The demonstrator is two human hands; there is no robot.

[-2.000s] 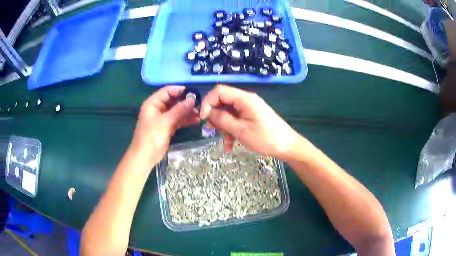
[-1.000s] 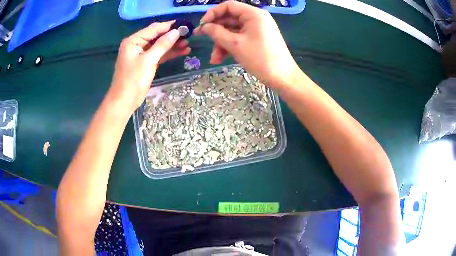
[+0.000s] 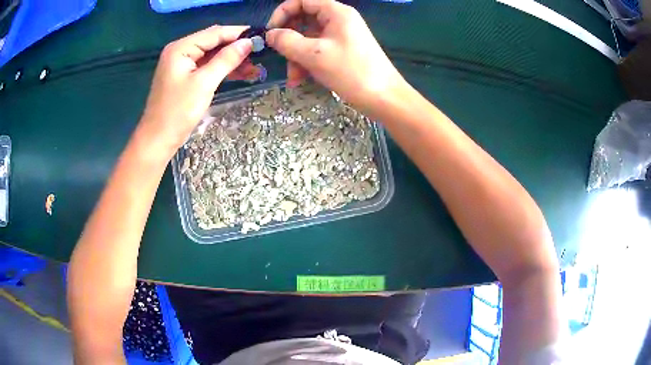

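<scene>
A round black part with a pale centre [image 3: 258, 43] is held between the fingertips of both hands, beyond the clear box. My left hand [image 3: 193, 71] grips its left side with thumb and fingers. My right hand [image 3: 325, 46] has its thumb and index fingertips at the part's right edge; whether a small metal piece is between them is hidden. The clear plastic box [image 3: 285, 229] lies below the hands, full of small silvery-beige metal pieces [image 3: 278, 157]. A small purple item [image 3: 262, 73] shows just under my left fingers.
Blue trays show at the top edge [image 3: 193, 3] and top left [image 3: 43, 21]. Black parts [image 3: 44, 74] stand at the far left. A second clear box [image 3: 3, 178] is cut off left. An orange-tan scrap [image 3: 50, 203], a green label [image 3: 341, 284] and a clear bag [image 3: 621, 146] also show.
The view has tipped down, so the blue trays have slid mostly out at the top. The right fingertips have come from slightly apart to against the black part, which stays in the left hand.
</scene>
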